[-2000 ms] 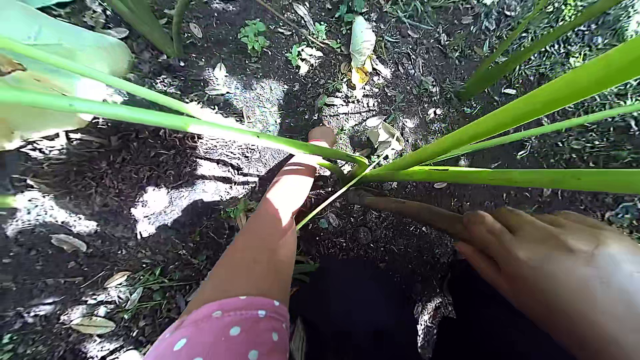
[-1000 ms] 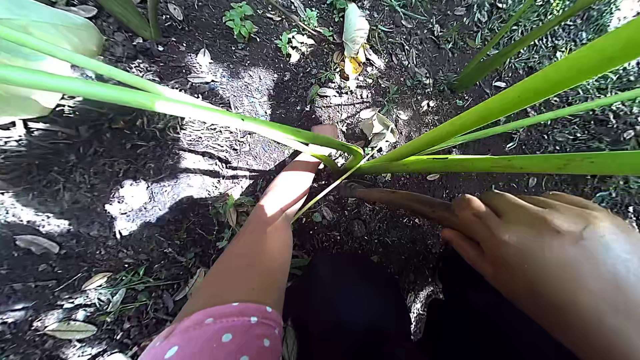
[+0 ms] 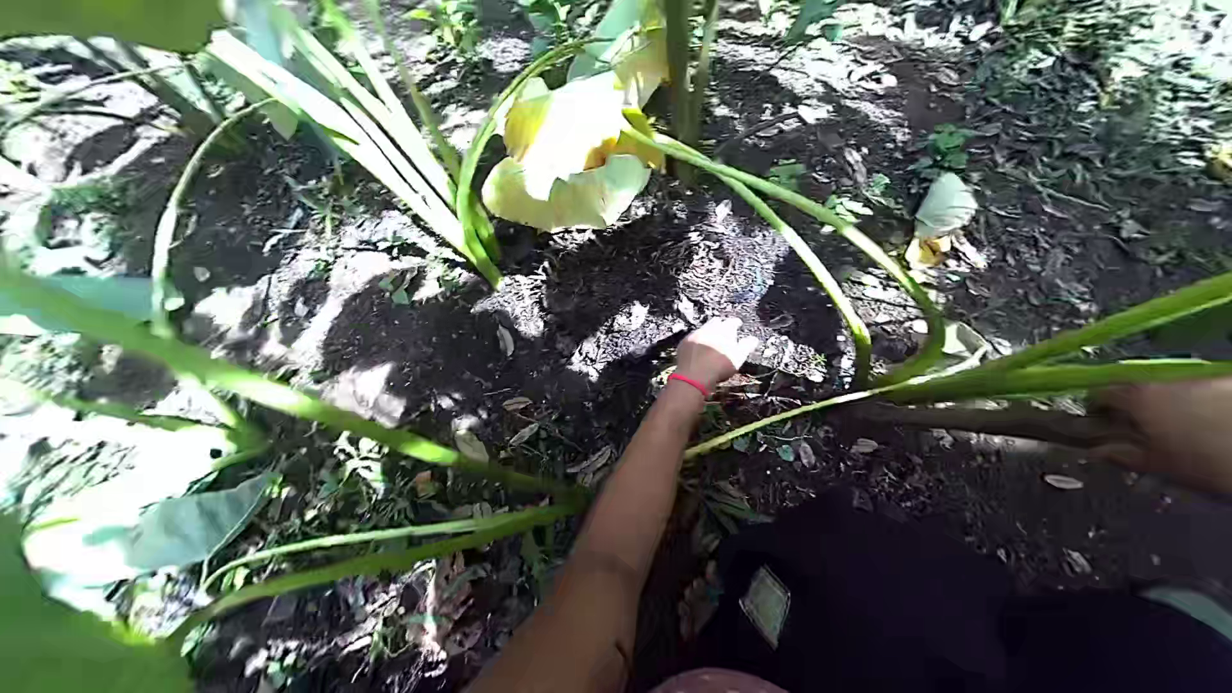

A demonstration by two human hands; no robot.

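My left hand [image 3: 717,348], with a red band at its wrist, reaches down to the dark soil [image 3: 616,289] in the middle of the head view. Its fingers are overexposed, so whether they hold anything cannot be told. At the right edge my right hand [image 3: 1169,433], blurred, is closed around a brown wooden handle [image 3: 991,422]. The handle runs left toward the base of a large-leaved plant, under its green stalks [image 3: 1078,378]; its far end is hidden. A thin stem [image 3: 789,416] slants down from that base, to the right of my left wrist.
Other large-leaved plants stand at the upper left, their stalks [image 3: 385,164] rising from the soil. Yellowing leaves [image 3: 568,144] droop at the top middle. A long green stalk [image 3: 318,409] crosses the lower left. Dry leaves and small weeds [image 3: 948,144] lie or grow around.
The view has swung left, showing more plants. My left hand has moved away from the stalk base onto the soil to its left. My right hand still grips the handle.
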